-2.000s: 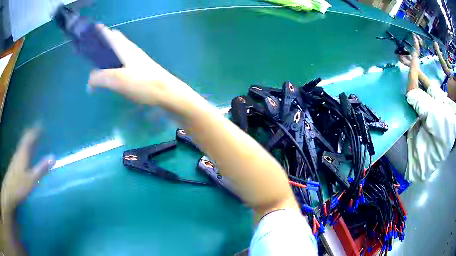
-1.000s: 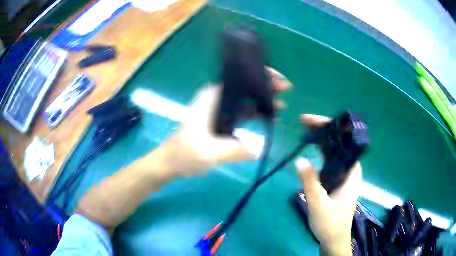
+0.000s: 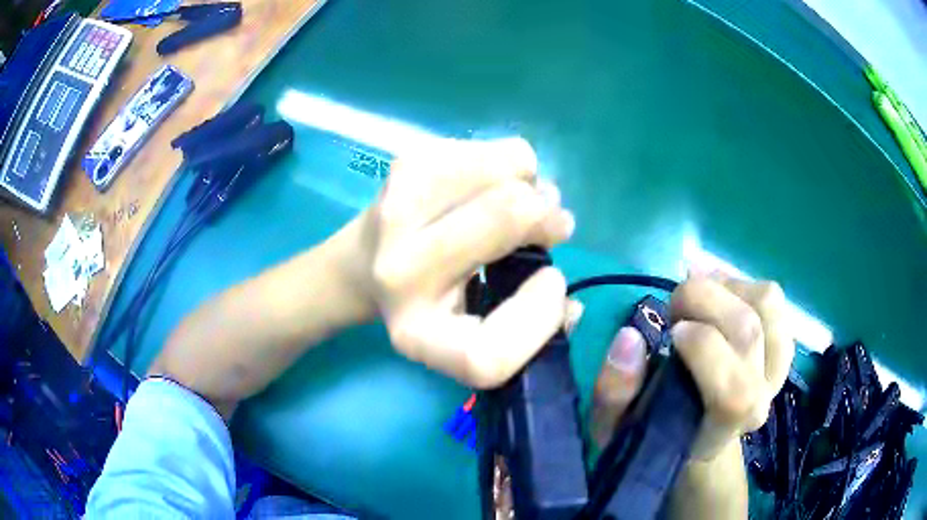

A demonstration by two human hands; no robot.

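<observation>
My left hand (image 3: 468, 264) is closed around the handles of a black battery clamp (image 3: 544, 437), its nose pointing down toward me, with some copper colour at its edge. My right hand (image 3: 722, 355) is closed around a second black clamp (image 3: 645, 447), also pointing down. A black cable (image 3: 620, 279) curves between the two hands. A blue connector (image 3: 462, 425) with a bit of red shows below my left hand. A small copper-coloured spot (image 3: 653, 317) shows on black plastic beside my right thumb. The jaws are mostly hidden.
A pile of clamp leads (image 3: 844, 437) lies at the lower right. Set-aside clamp leads (image 3: 234, 147) lie at the green table's left edge. On the wooden top are a digital scale (image 3: 61, 112), a patterned phone or case (image 3: 137, 127) and white papers (image 3: 73, 262). A green bundle (image 3: 900, 127) lies far right.
Both hands held clamps a second ago with the noses up or blurred; now the clamps point down toward me and the hands are closer together. Two seconds ago the left hand was empty.
</observation>
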